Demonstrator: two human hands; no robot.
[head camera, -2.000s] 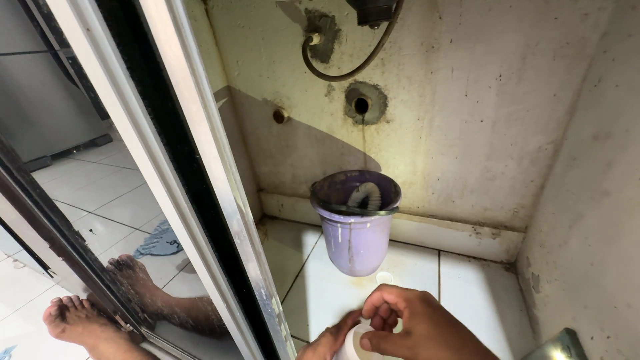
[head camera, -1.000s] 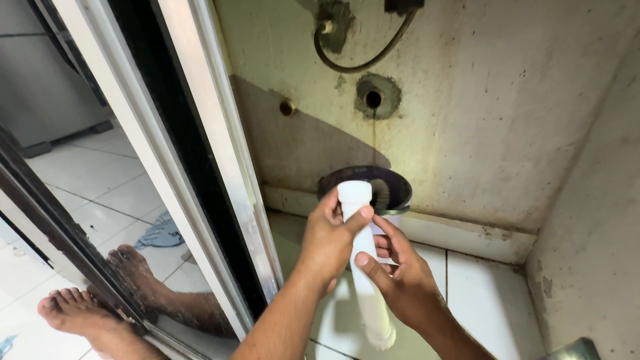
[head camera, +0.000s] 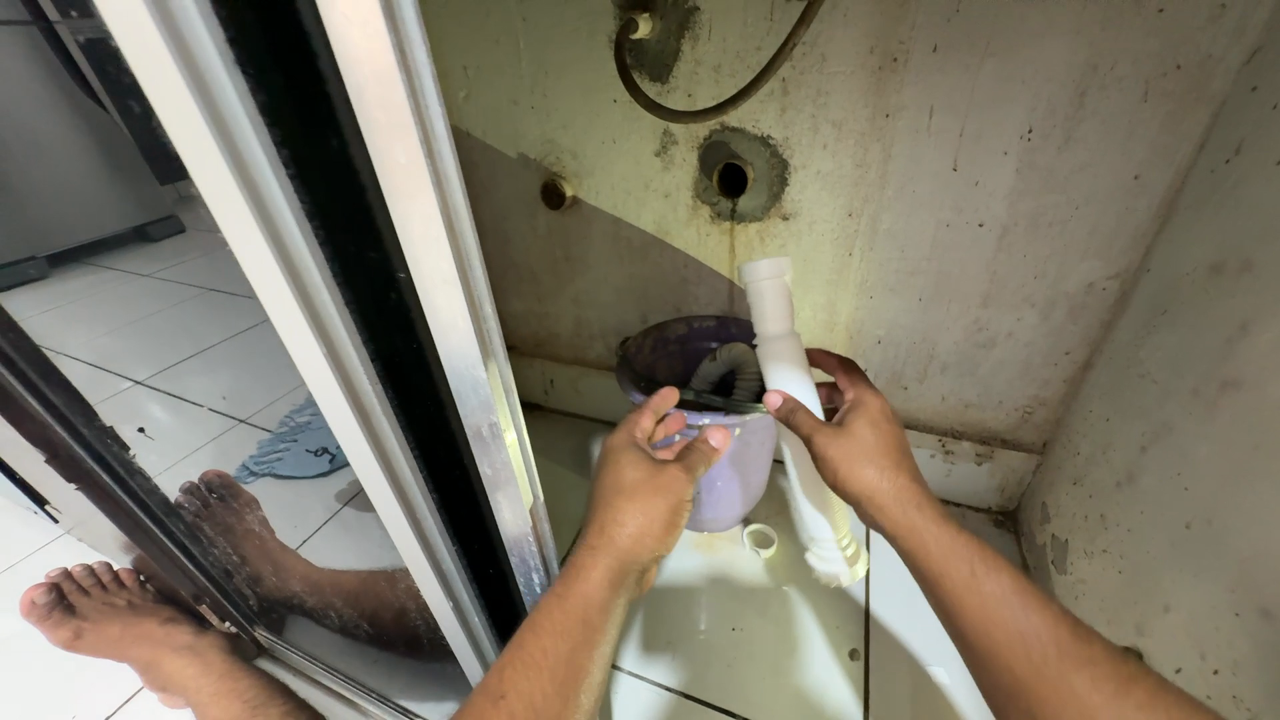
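Observation:
My right hand (head camera: 855, 430) grips a white plastic drain hose (head camera: 790, 380) around its middle. The hose slants, its smooth collar up near the wall and its ribbed end down over the tiles. To its left, my left hand (head camera: 655, 470) holds nothing, its fingers apart and half curled in front of a purple bucket (head camera: 735, 485). Inside the bucket lies a greyish corrugated hose (head camera: 727, 372). A small white plastic ring (head camera: 760, 541) rests on the floor tiles beside the bucket. Above is an open drain hole (head camera: 733, 180) in the stained wall.
A dark flexible hose (head camera: 700, 115) hangs from a wall fitting at the top. A smaller pipe stub (head camera: 557, 193) sticks out on the left. An aluminium-framed door edge (head camera: 450, 250) borders the left side, near a bare foot (head camera: 110, 615). A side wall (head camera: 1170, 430) stands at the right.
The white hose, earlier held in both hands, is now in my right hand only. My left hand has let go and moved left of it. The small ring on the floor shows again.

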